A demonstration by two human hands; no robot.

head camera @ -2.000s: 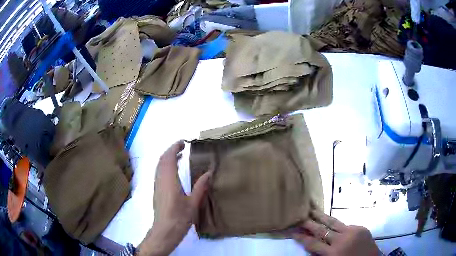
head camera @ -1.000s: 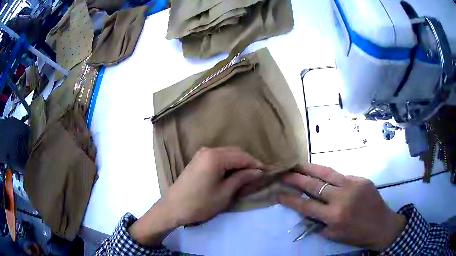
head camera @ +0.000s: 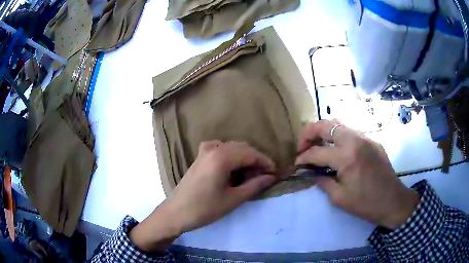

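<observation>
A khaki-brown garment panel [head camera: 231,105] lies on the white table in front of me, with a lighter ply showing beyond its right and top edges. A metal zipper [head camera: 208,64] runs slantwise along its top edge. My left hand [head camera: 218,185] pinches the panel's lower edge between thumb and fingers. My right hand [head camera: 355,167], with a ring on one finger, holds small dark snips [head camera: 318,171] at the same lower edge, close to my left fingertips. The exact spot between the fingertips is partly hidden.
The white sewing machine head [head camera: 406,46] stands at upper right, over its needle plate [head camera: 342,102]. Tan zippers [head camera: 451,136] hang at the right edge. A stack of cut panels [head camera: 231,15] lies at the back. Brown pieces [head camera: 59,164] lie at the left table edge, near an orange object [head camera: 8,200].
The panel first lay under spread hands; both hands then came together at its lower edge. In the last second, the snips in my right hand have swung up to that edge.
</observation>
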